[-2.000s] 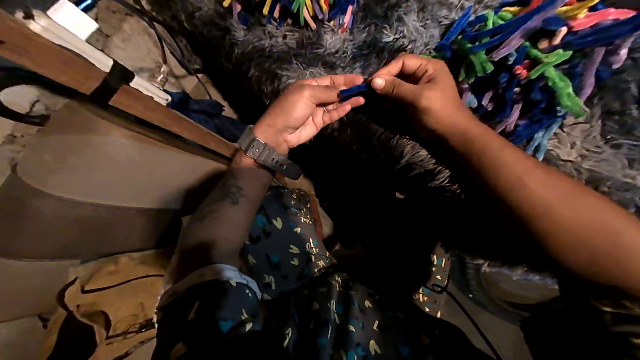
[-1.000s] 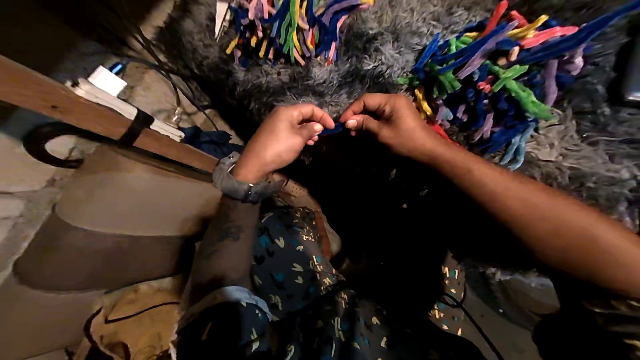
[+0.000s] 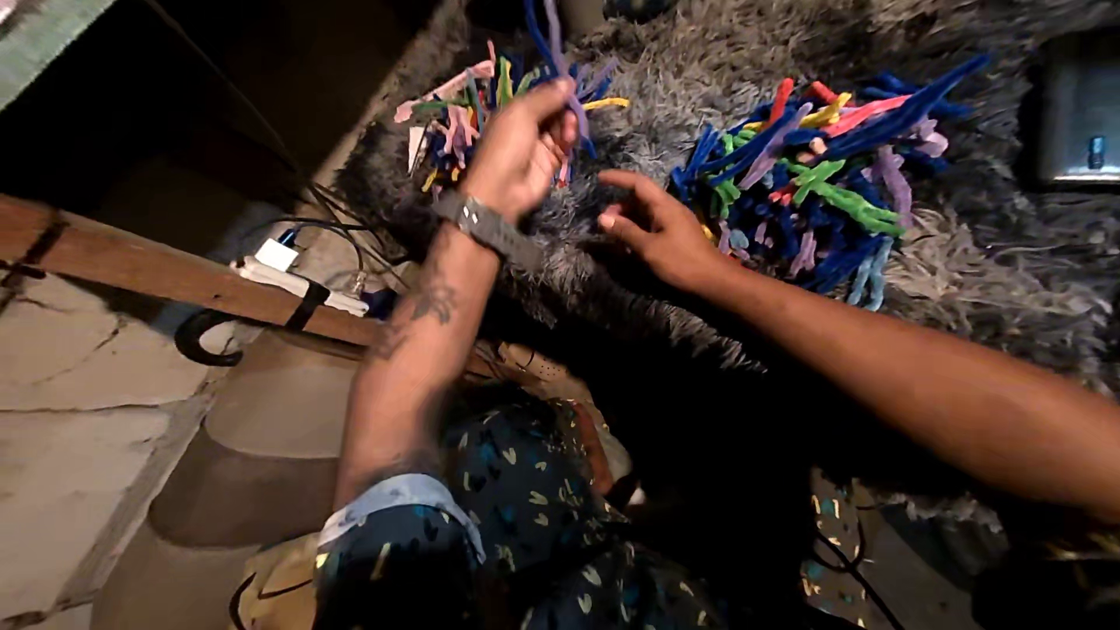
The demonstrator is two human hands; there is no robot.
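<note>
My left hand (image 3: 523,149), with a grey watch at the wrist, is at the left pile of coloured fuzzy pipe cleaners (image 3: 459,131). A purple fuzzy strand (image 3: 555,35) and a blue one rise beside its fingertips; whether the fingers grip them is unclear. My right hand (image 3: 652,223) is held with thumb and forefinger apart, nothing between them, just left of the larger pile of pipe cleaners (image 3: 814,188). Both piles lie on a grey shaggy rug (image 3: 647,96).
A dark-edged device (image 3: 1081,114) lies at the right edge. On the left, a wooden beam (image 3: 140,262) carries a white power strip (image 3: 302,287) with a plugged-in charger and black cables. Below it are a black hook (image 3: 206,339) and stone paving (image 3: 79,437).
My hands were together at a small dark blue piece; they are now apart. My left hand has moved up to the left pile. The blue piece is no longer seen between them.
</note>
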